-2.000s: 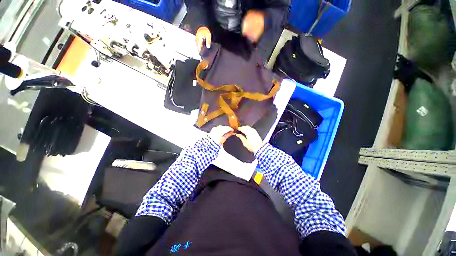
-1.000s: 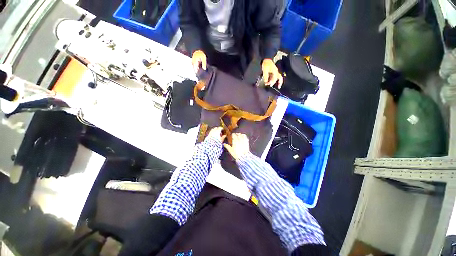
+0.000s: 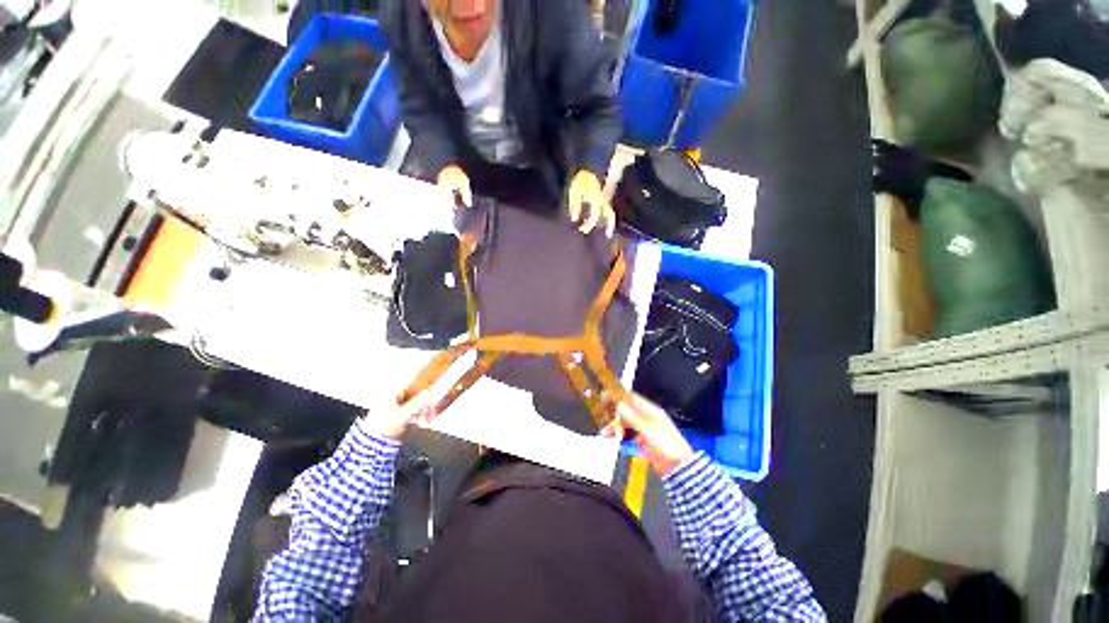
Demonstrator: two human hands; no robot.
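Note:
The tan strap harness (image 3: 529,344) is spread wide over the large dark fabric piece (image 3: 525,274) on the white table. My left hand (image 3: 399,415) holds a strap end at the table's front edge. My right hand (image 3: 639,420) holds another strap end on the right, near the blue bin. Two upper straps run up along the fabric's sides. The harness crosspiece lies between my hands. Another person's hands rest at the fabric's far edge.
A person stands across the table. A black part-sewn bag piece (image 3: 428,287) lies left of the fabric, beside a sewing machine (image 3: 262,201). A blue bin (image 3: 756,365) with black pieces is at right. A black bag (image 3: 671,198) sits behind it. Metal shelves (image 3: 973,353) stand far right.
My hands have moved apart from the middle to either side, pulling the bunched straps open and toward me. The other person's hands now both rest at the fabric's far edge.

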